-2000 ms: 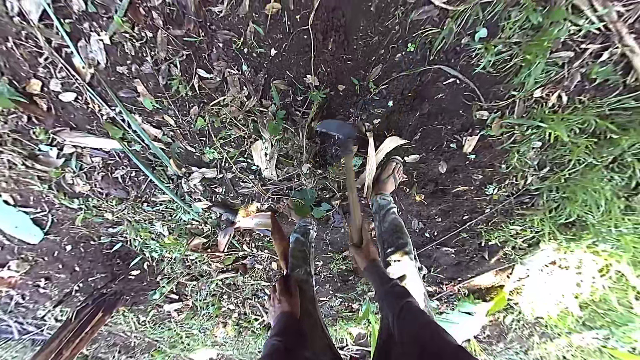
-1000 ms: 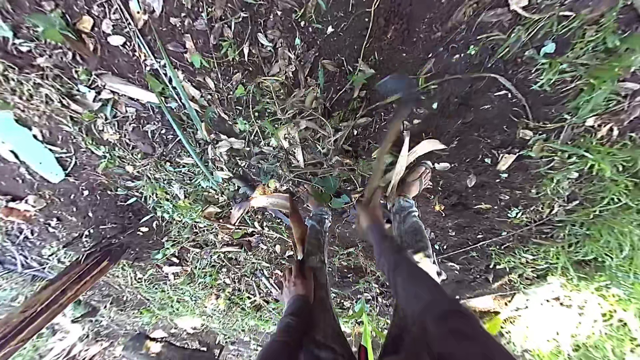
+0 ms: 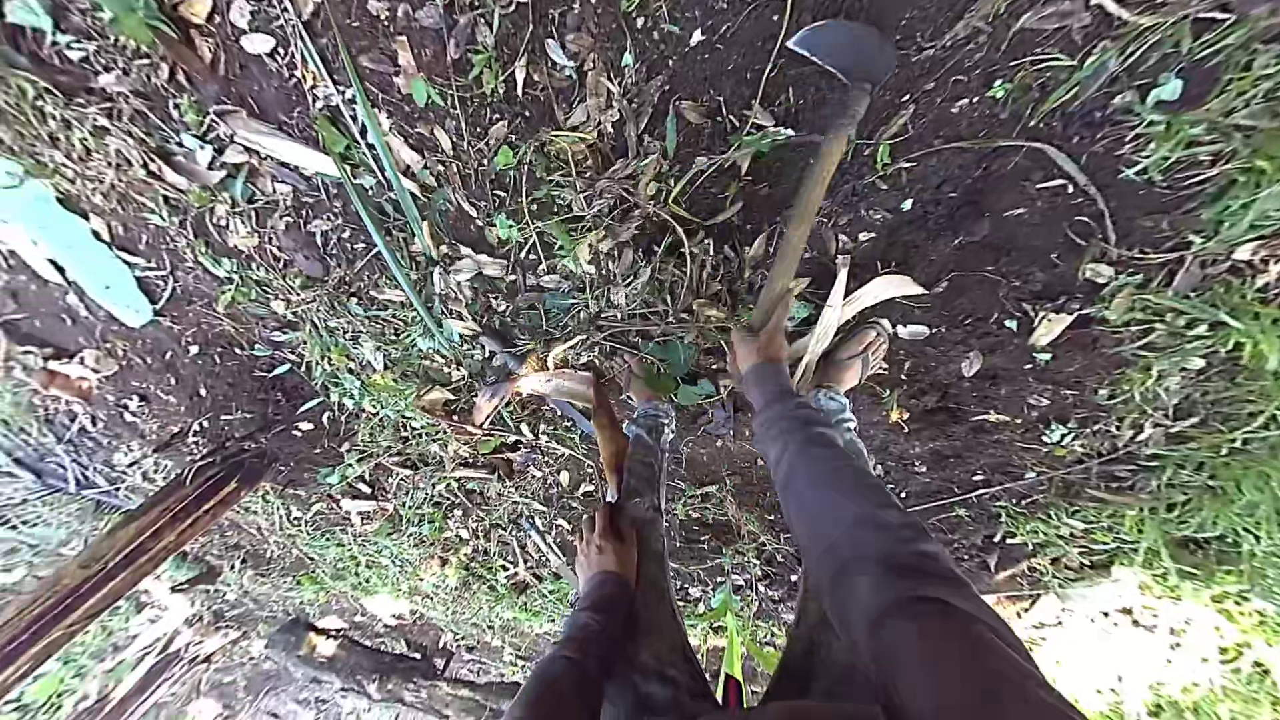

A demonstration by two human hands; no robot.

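A hoe with a dark, rounded metal blade (image 3: 848,52) and a wooden handle (image 3: 812,205) points up and to the right, its blade over dark soil. Low on that handle, my right hand (image 3: 760,348) is closed around it. My left hand (image 3: 606,545) rests at my left leg, near the knee, palm down, with nothing plainly held. Just above its fingers a curled brown dry leaf sheath (image 3: 607,440) hangs beside the leg. Between hoe and left foot lies a heap of cut weeds and dry leaves (image 3: 620,225). A sandal is on my right foot (image 3: 852,356).
A split brown trunk or stalk (image 3: 120,560) slants in at lower left. A pale blue-green sheet-like piece (image 3: 75,245) lies at the left. Long green blades (image 3: 385,200) cross the litter. Grass (image 3: 1220,370) grows along the right, and dry strips (image 3: 835,312) lie by my right foot.
The hoe's blade has swung up and to the right, away from the ground by my feet, with my right hand on the handle throughout. My left hand stays at the left leg.
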